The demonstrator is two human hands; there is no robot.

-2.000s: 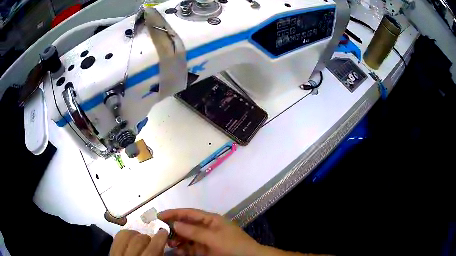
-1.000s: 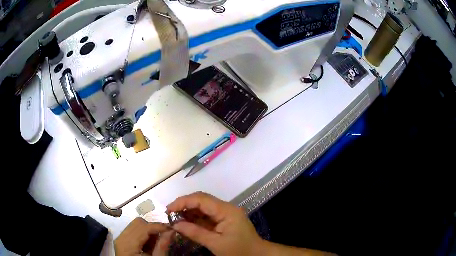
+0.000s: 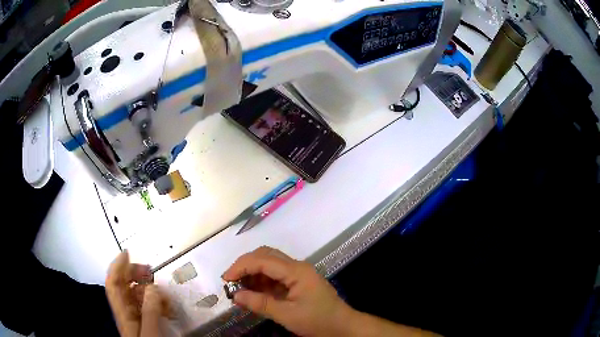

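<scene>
My right hand [image 3: 286, 289] pinches a small silver round metal part, a bobbin case or bobbin [image 3: 233, 288], between thumb and fingertips above the table's front edge. My left hand [image 3: 139, 296] is at the lower left, apart from the metal part, with thumb and fingers curled near each other. It is slightly blurred; whether it pinches a thread cannot be told. The thread snips [image 3: 271, 205], with pink and light-blue handles, lie on the table, blades pointing lower left. A small pale square piece [image 3: 185, 272] and a small oval one [image 3: 208, 301] lie between my hands.
The white sewing machine [image 3: 289, 62] spans the back, with a cloth strip [image 3: 220, 62] over its head. A smartphone [image 3: 286, 135] with a lit screen lies against it. A yellow-tan block [image 3: 178, 186] is by the needle area. A gold cylinder [image 3: 500, 56] stands far right. Dark cloth [image 3: 46, 303] lies left.
My left hand has moved left, away from my right hand and the metal part. My right hand still holds the part in nearly the same place. The small oval piece now shows.
</scene>
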